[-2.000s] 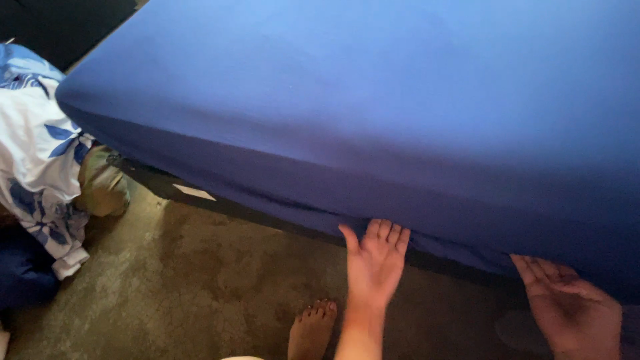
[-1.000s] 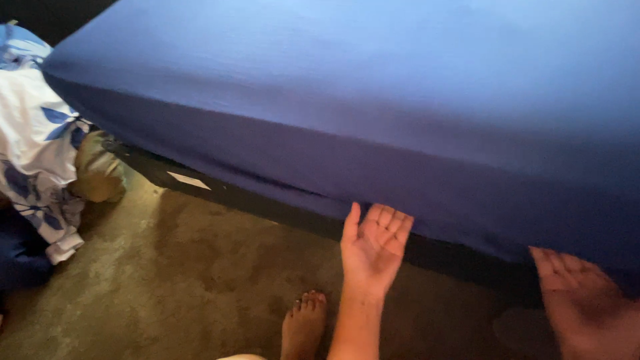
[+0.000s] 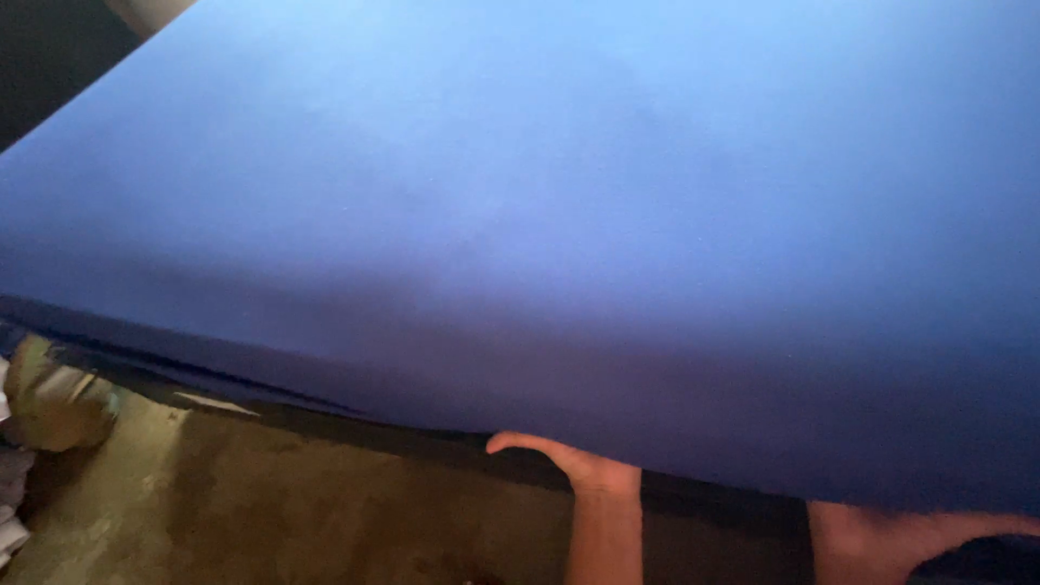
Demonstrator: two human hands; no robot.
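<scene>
A mattress in a smooth blue fitted sheet [image 3: 520,203] fills most of the head view. My left hand [image 3: 581,463] is at its lower edge, near the bottom middle; the fingers are hidden under the mattress and the thumb points out to the left. At the lower right, my right hand [image 3: 869,532] also reaches under the edge, its fingers out of sight. Below the sheet runs the dark bed base [image 3: 366,439], with a pale label [image 3: 215,403] on its side.
Brown concrete-like floor [image 3: 325,512] lies below the bed. A rounded olive-brown object [image 3: 61,406] and white cloth [image 3: 12,528] are at the left edge. A dark area is at the upper left.
Both hands were palm up with fingers visible at the mattress edge; now their fingers are underneath it. The view has moved closer over the bed, and the bare foot is out of view.
</scene>
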